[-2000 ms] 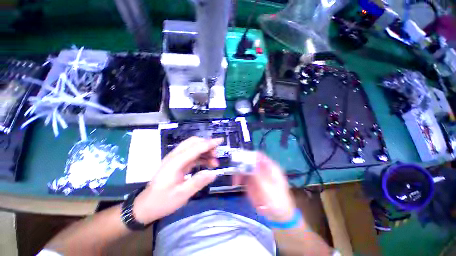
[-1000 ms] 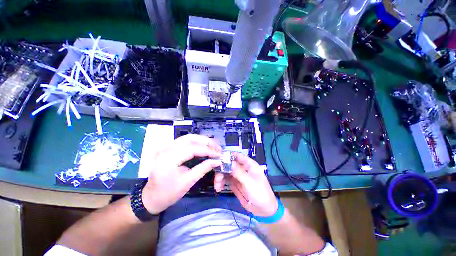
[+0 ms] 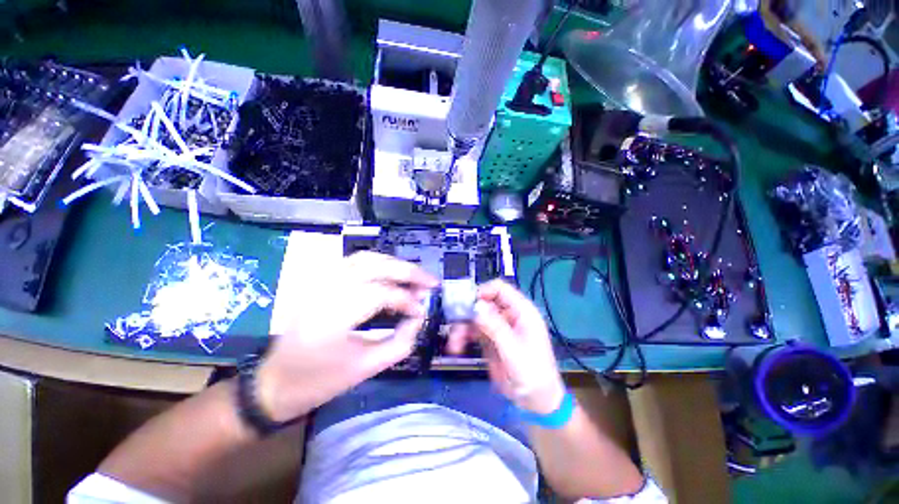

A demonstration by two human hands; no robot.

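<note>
A small white square part (image 3: 458,298) is held up in front of me over the jig. My right hand (image 3: 522,345) pinches its right side between thumb and fingertips. My left hand (image 3: 345,320) pinches a small black piece (image 3: 432,320) right beside the white part; whether the two touch is unclear. Both hands are over the near part of the dark jig plate (image 3: 455,241), whose front is mostly hidden by them.
The electric screwdriver (image 3: 488,74) hangs before the white screw feeder (image 3: 399,148), beside a green box (image 3: 527,133). Left are white strips (image 3: 158,138), a black-parts heap (image 3: 296,138) and a glittering pile (image 3: 202,295). Right are cables (image 3: 540,295) and a tray of wired components (image 3: 660,305).
A black piece now shows at my left fingertips. The white part is turned more face-on and sits slightly higher. My right hand has shifted a little right and up.
</note>
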